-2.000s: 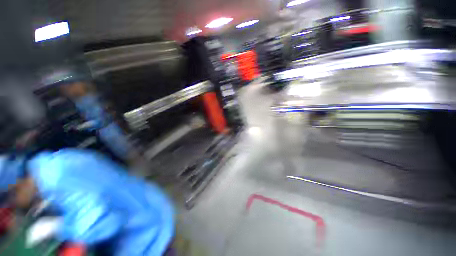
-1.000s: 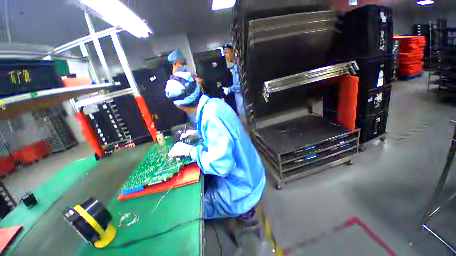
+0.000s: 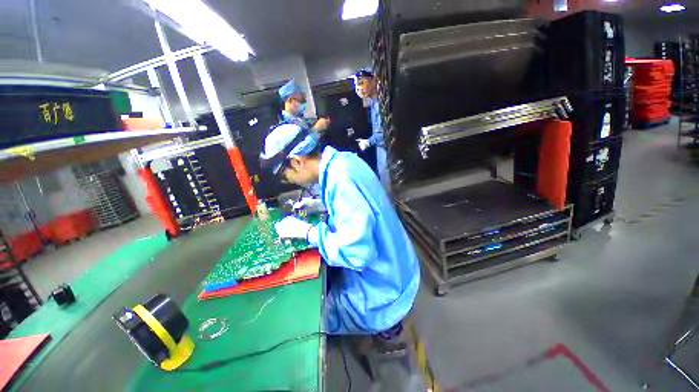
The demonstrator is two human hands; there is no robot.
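Neither of my hands is in the picture. Nearest in front is a black reel with a yellow band and foot (image 3: 159, 331), standing tilted on the green bench mat (image 3: 295, 344). A small coil of thin pale wire (image 3: 213, 329) lies beside it. Further along the bench a large green circuit board (image 3: 249, 253) rests on a red-orange sheet (image 3: 303, 268), with a blue strip (image 3: 222, 286) at its near corner. A neighbouring worker (image 3: 368, 222) in a blue smock leans over the board with white-gloved hands on it. What the fingers hold is too small to tell.
A thin black cord (image 3: 260, 352) crosses the mat and hangs over the bench edge. A red sheet (image 3: 19, 356) and a small black object (image 3: 63, 295) lie at left. An overhead shelf (image 3: 100, 142) holds a black tote. A metal cart (image 3: 490, 222) and two more people stand beyond.
The blurred view has swung from the aisle and carts to the bench. Over the last second, the scene has shifted slightly right and down, and the neighbour's head has turned further toward the board.
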